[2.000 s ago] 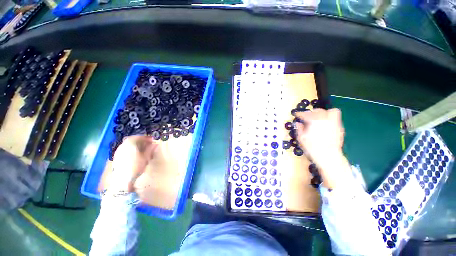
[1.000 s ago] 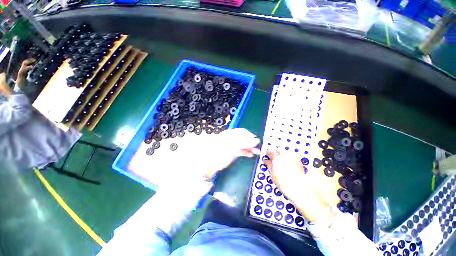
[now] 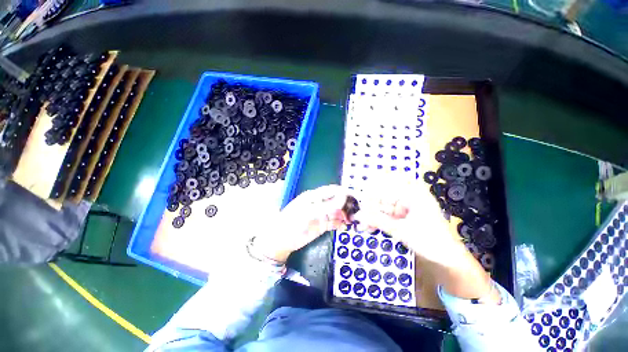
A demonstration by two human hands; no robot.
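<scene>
My left hand (image 3: 313,216) holds a black ring part (image 3: 351,206) in its fingertips, above the left edge of the sticker sheet. My right hand (image 3: 403,213) is close beside it over the sheet, fingers bent; whether it holds a sticker is too blurred to tell. The white sticker sheet (image 3: 374,267) lies in the black tray (image 3: 501,206) with dark circles in its lower rows. A second dotted white sheet (image 3: 385,113) overlaps its upper part. A heap of black rings (image 3: 458,190) lies on the tray's tan liner (image 3: 451,110).
The blue tray (image 3: 308,130) with many black rings stands on the left. Stacked tan boards (image 3: 103,137) with black parts and a person's grey sleeve (image 3: 38,223) are far left. Spare sticker sheets (image 3: 592,275) and a crumpled clear bag (image 3: 527,265) are on the right.
My hands have come from the two trays to meet over the sheet, and a black ring now shows in my left fingertips. The camera view has shifted.
</scene>
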